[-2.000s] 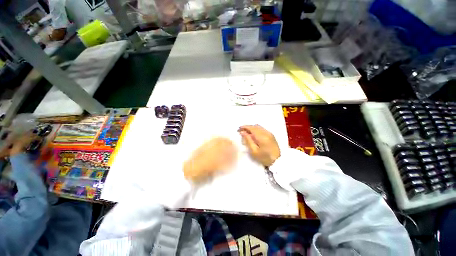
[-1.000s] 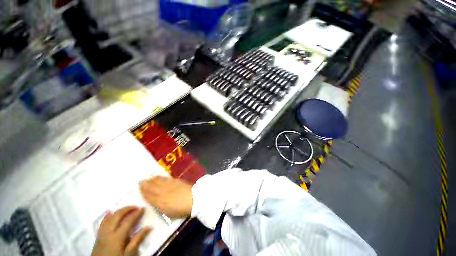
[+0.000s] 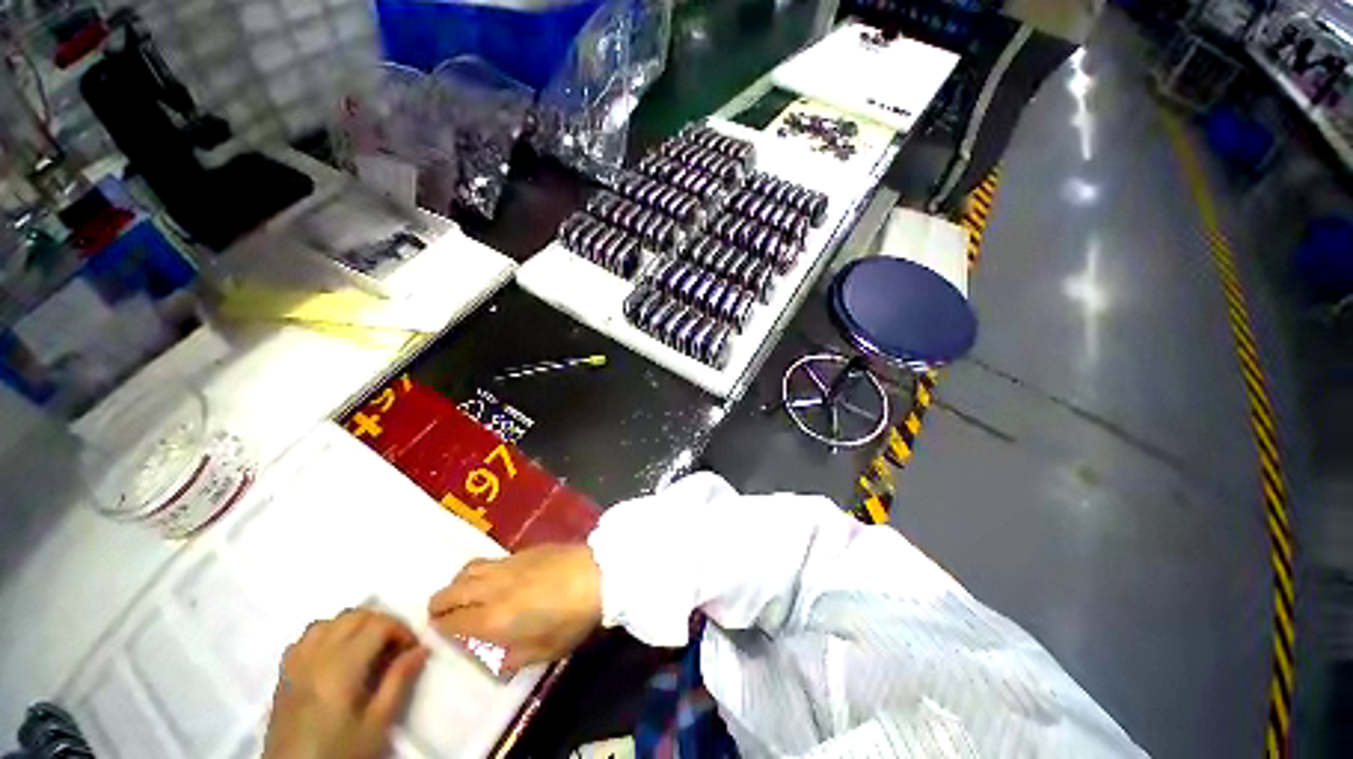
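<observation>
The white compartment tray (image 3: 208, 608) lies at lower left. My left hand (image 3: 341, 685) is over its near right part, fingers curled, cut off by the bottom edge. My right hand (image 3: 522, 605) lies just right of it, palm down, fingertips pointing left to the tray's right side. Small bright silvery bits (image 3: 484, 650) show below my right fingers; whether they are held is unclear. The fingertips of both hands are close together and any tiny part between them is hidden. Dark glossy housings (image 3: 54, 733) show at the bottom left corner.
A clear round tub (image 3: 175, 472) stands beyond the tray. The stock tray (image 3: 557, 294) with dark rows lies at upper right, past a thin pick (image 3: 552, 366) and the red printed mat (image 3: 482, 467). A parts box (image 3: 371, 245), blue bin (image 3: 490, 37) and round stool (image 3: 905, 309) show.
The view has swung to the right since the oldest frame, bringing the stool and aisle in. Since the middle frame, my left hand has moved closer to my right and its fingers have curled.
</observation>
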